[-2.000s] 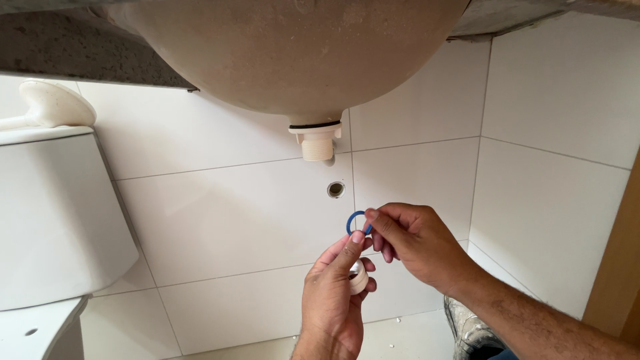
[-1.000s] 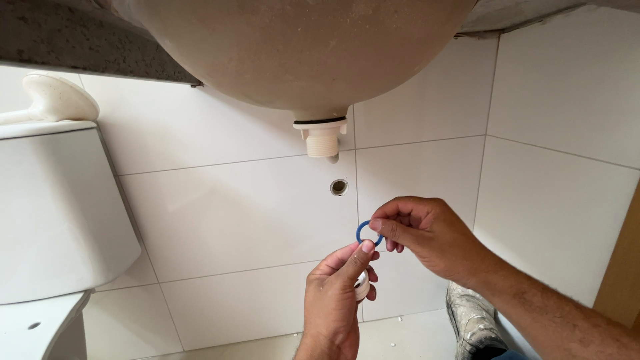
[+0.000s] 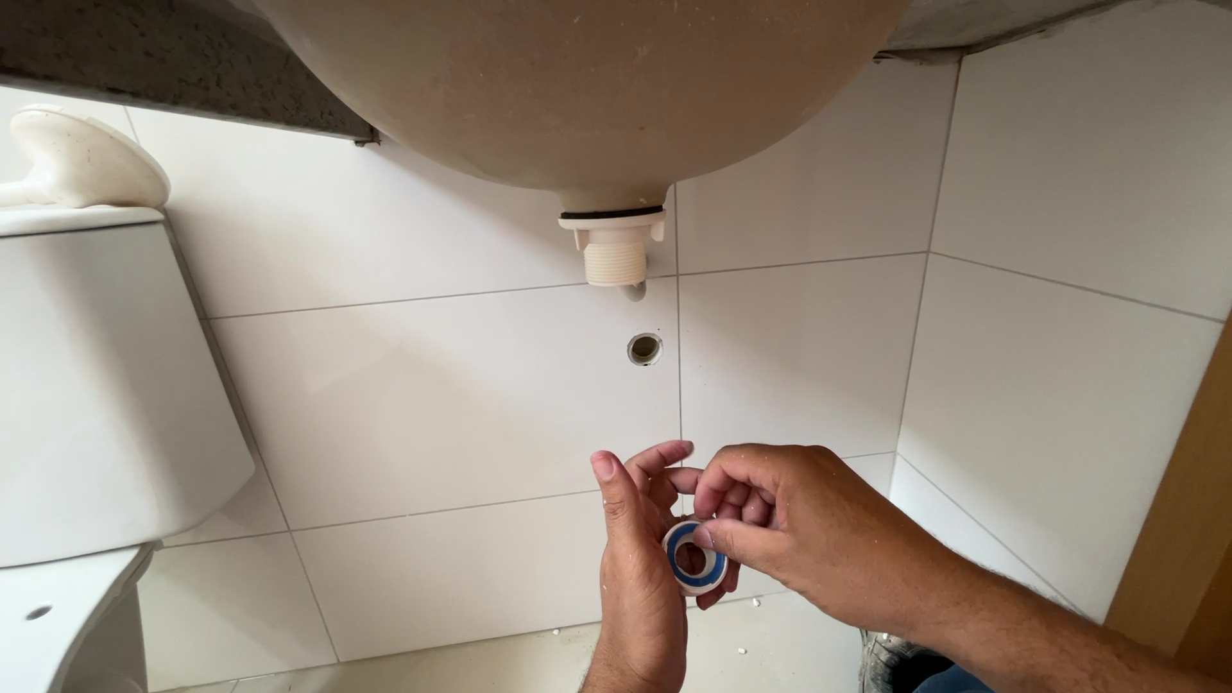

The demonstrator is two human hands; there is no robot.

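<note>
My left hand (image 3: pixel 640 568) cradles a white plastic ring-shaped fitting (image 3: pixel 679 581) against its fingers, with its thumb raised and free. A blue ring (image 3: pixel 687 575) lies inside the white one, facing the camera. The thumb of my right hand (image 3: pixel 770 510) touches the rings at their upper right edge, its fingers curled above. Both hands are below the sink's threaded white drain tailpiece (image 3: pixel 616 262), which hangs under the basin (image 3: pixel 587 96) with a black gasket (image 3: pixel 612 213) at its top. Behind them, a round pipe opening (image 3: pixel 645 348) shows in the wall.
A toilet cistern (image 3: pixel 106 385) stands at the left, with a whitish shower head (image 3: pixel 87 159) on its lid. The stone countertop edge (image 3: pixel 183 72) crosses the upper left. White crumbs lie on the floor (image 3: pixel 520 664). A shoe (image 3: pixel 878 659) shows low at right, and a wooden edge (image 3: pixel 1169 491) stands far right.
The blue ring, earlier held up between the fingers of both hands, now sits in the white fitting. My left hand has turned and opened its thumb away; my right hand has moved down.
</note>
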